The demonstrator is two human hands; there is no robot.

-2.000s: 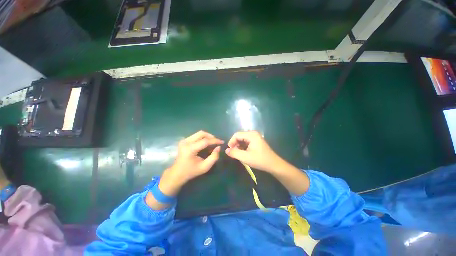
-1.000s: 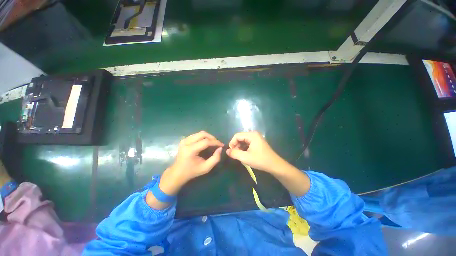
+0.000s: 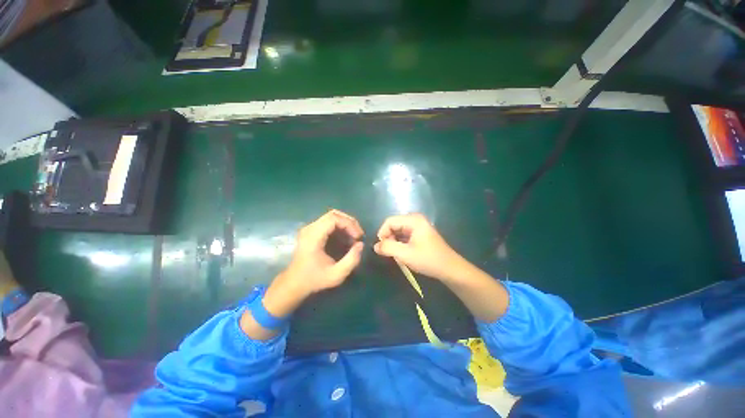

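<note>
My left hand [image 3: 327, 251] is raised over the bench, thumb and fingertips almost meeting in a ring, with a small dark spot at the tips that is too small to make out. My right hand [image 3: 414, 246] is just to its right, a small gap between the fingertips, pinching the upper end of a narrow yellowish strip [image 3: 412, 280]. The strip hangs from under the right hand toward my lap, where a yellow-and-white bundle [image 3: 486, 367] lies. The strip's pinched end is hidden by the fingers.
An open tablet [image 3: 94, 169] lies on a black block [image 3: 167, 175] at left. Another open tablet [image 3: 214, 34] lies on a white sheet beyond the white rail [image 3: 359, 104]. A dark cable [image 3: 539, 167] and lit screens [image 3: 720, 135] are at right. A pink sleeve [image 3: 49, 351] is at lower left.
The far tablet has shifted slightly left and up. The gap between my fingertips is slightly wider, and my left fingers are more curled. My right hand still pinches the strip.
</note>
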